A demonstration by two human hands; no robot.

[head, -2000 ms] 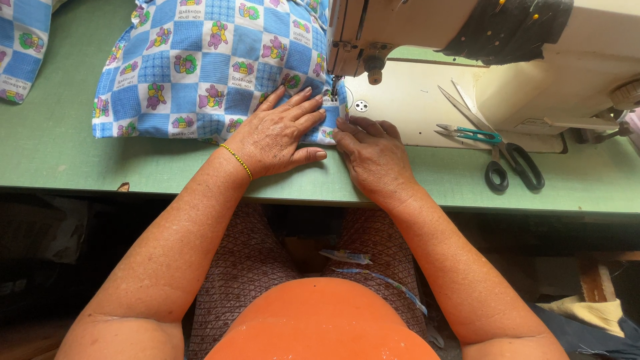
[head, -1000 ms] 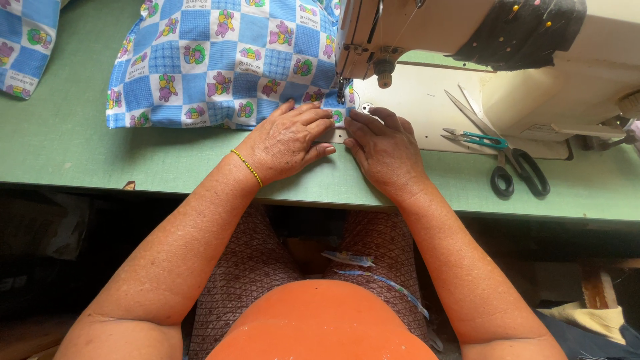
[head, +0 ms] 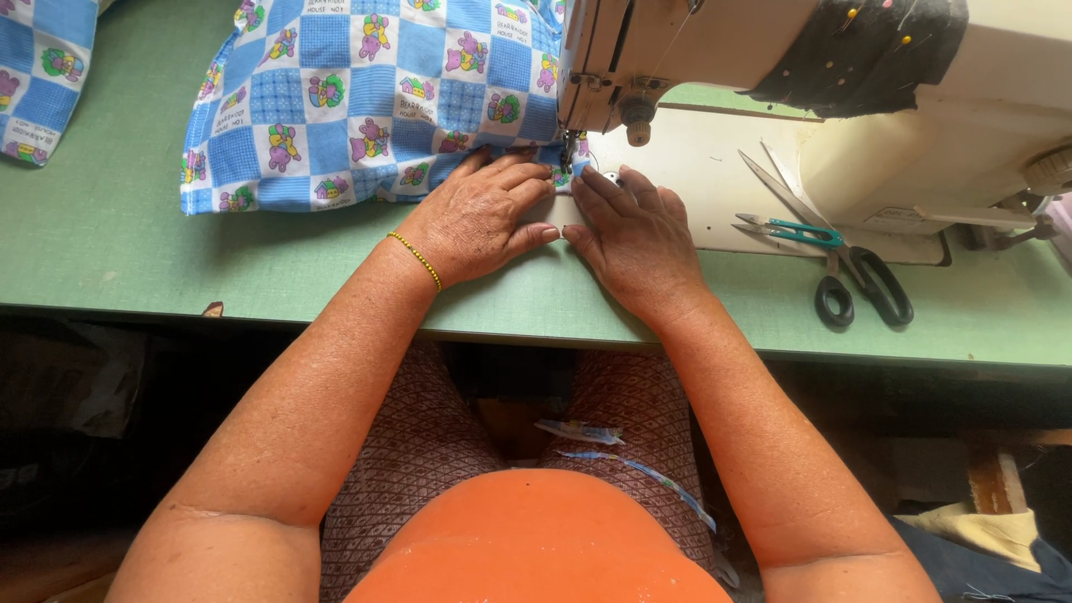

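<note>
A blue and white checked fabric piece [head: 368, 100] with printed bears, puffed like a small pillow, lies on the green table left of the sewing machine [head: 712, 50]. Its near right edge runs under the presser foot [head: 569, 155]. My left hand [head: 486, 209] lies flat with fingertips on that edge, thumb toward the right. Just right of the needle, my right hand [head: 632, 230] rests on the machine bed, its index fingertip at the fabric's corner. Both thumb tips nearly touch. The fabric partly covers my left fingertips.
Black-handled scissors [head: 871, 276] and teal thread snips [head: 796, 232] lie crossed to the right, over the machine bed's edge. Another checked piece [head: 42, 75] is at the far left. A dark pincushion cloth [head: 863, 54] wraps the machine arm. Fabric scraps [head: 645, 469] lie on my lap.
More of the fabric's near right edge was showing below the needle two seconds ago; it has shifted away from me. My hands remain beside the presser foot, with my thumbs now closer together.
</note>
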